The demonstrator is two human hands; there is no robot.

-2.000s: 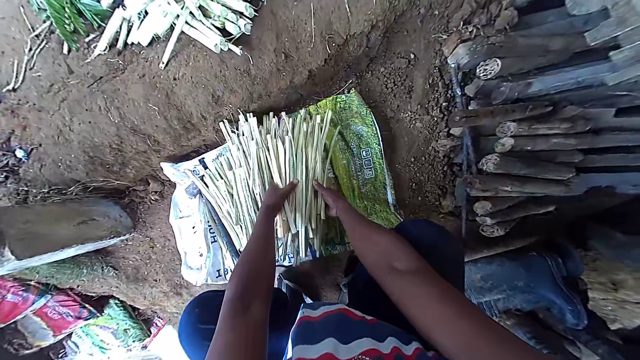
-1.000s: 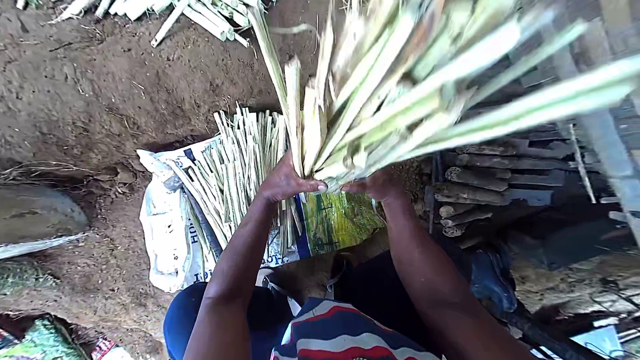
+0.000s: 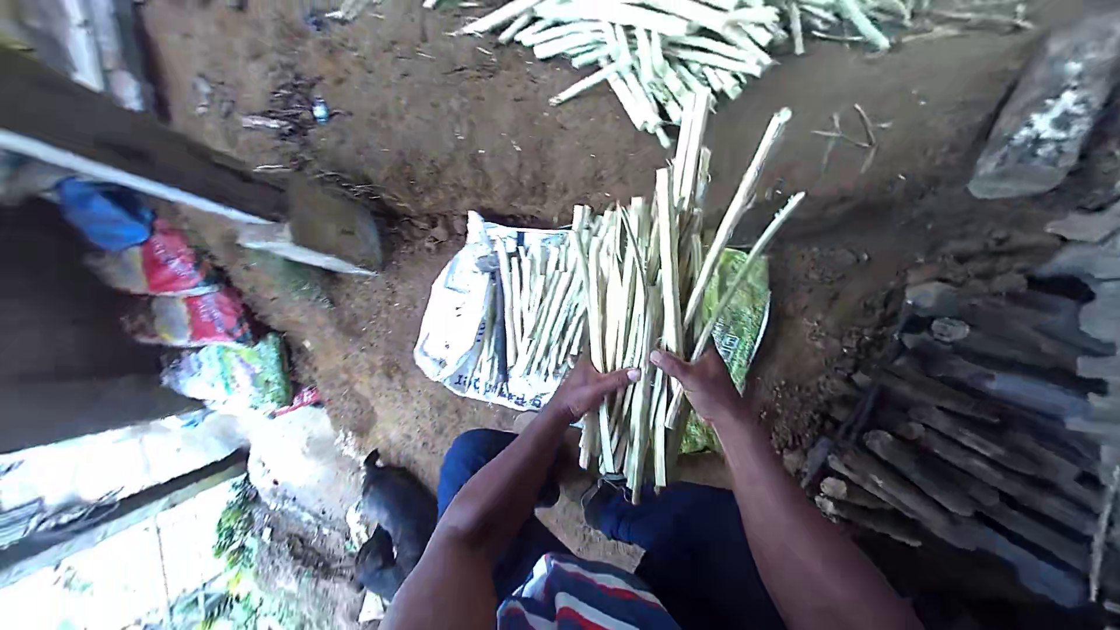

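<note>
A loose bundle of pale cut stalks (image 3: 643,289) stands roughly lengthwise between my hands, some longer ones fanning out at its top. My left hand (image 3: 591,388) presses on the bundle's left side with the thumb across it, and my right hand (image 3: 700,385) grips its right side. Behind and to the left, more pale stalks (image 3: 544,306) lie side by side on a white woven sack (image 3: 451,319). A green printed sack (image 3: 744,306) shows at the right, partly hidden by the bundle.
A heap of pale stalks (image 3: 647,44) lies on the dirt ground at the top. Stacked dark wood (image 3: 945,437) is at the right, with a log (image 3: 1032,131) above it. Coloured sacks (image 3: 197,306) and a wooden beam (image 3: 219,188) stand left. A dark animal (image 3: 398,516) is near my left leg.
The bundle, raised and tilted to the right one second ago, is now lower and more upright between my hands, in front of the sacks. The view has swung considerably.
</note>
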